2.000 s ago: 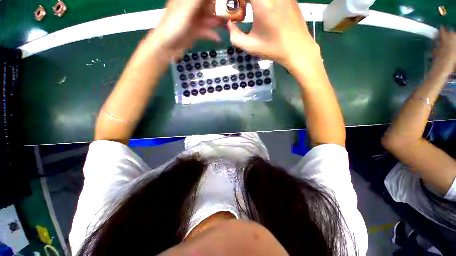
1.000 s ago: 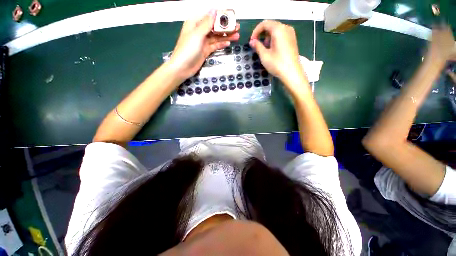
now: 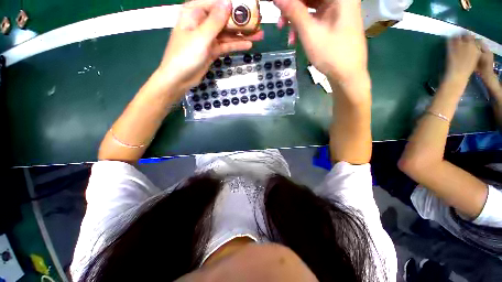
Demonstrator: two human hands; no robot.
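Observation:
My left hand holds a copper-coloured housing with a round dark opening, facing up, at the top of the view. My right hand is to the right of the housing, apart from it, and cut off by the top edge. Its fingertips are partly hidden, so I cannot tell if it holds something. The clear disc sheet with rows of round black pieces and some empty spots lies flat below my hands. My left fingers cover its upper left corner.
A white wipe lies right of the sheet, partly behind my right hand. A white bottle stands at the white rail. Copper housings are on the belt, top left. A neighbour's arms reach over the bench at right.
My right hand has moved up and away from the sheet. My left hand and the housing have shifted slightly left. The copper housings on the belt have moved left.

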